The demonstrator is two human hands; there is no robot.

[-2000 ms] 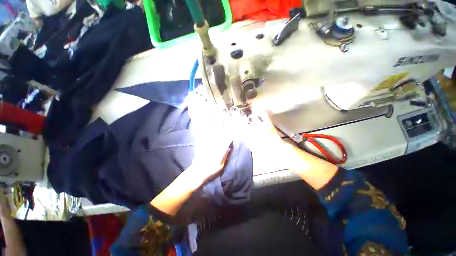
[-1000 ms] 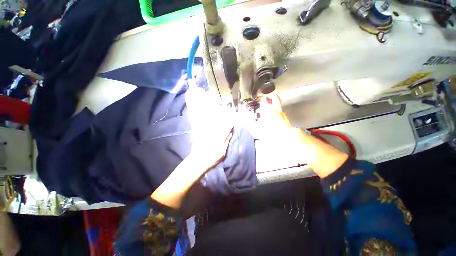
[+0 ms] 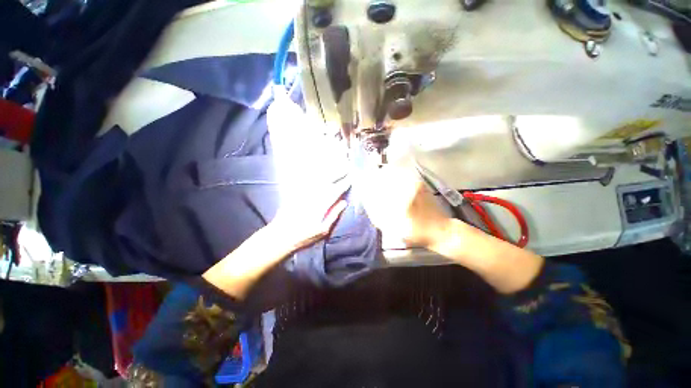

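Observation:
The dark navy garment piece (image 3: 220, 182) lies left of the needle, with a stitched line across it, and a folded part hangs over the table's front edge. My left hand (image 3: 307, 208) lies on the cloth just left of the needle, partly lost in glare. My right hand (image 3: 398, 204) is below the presser foot and needle area (image 3: 375, 144), also washed out by glare; whether its fingers hold the cloth cannot be seen. The scissors (image 3: 496, 216), with a red handle loop, lie on the bed right of my right hand.
The off-white sewing machine (image 3: 485, 83) fills the upper right. A blue tube (image 3: 283, 53) stands left of its head. The control panel (image 3: 644, 203) is at the bed's right end. Dark garments (image 3: 98, 68) are heaped at the upper left. A red and blue item is below the table's left part.
My right hand has moved from beside the needle down towards the front edge, near the folded cloth. The view has shifted, and the green basket is out of the picture.

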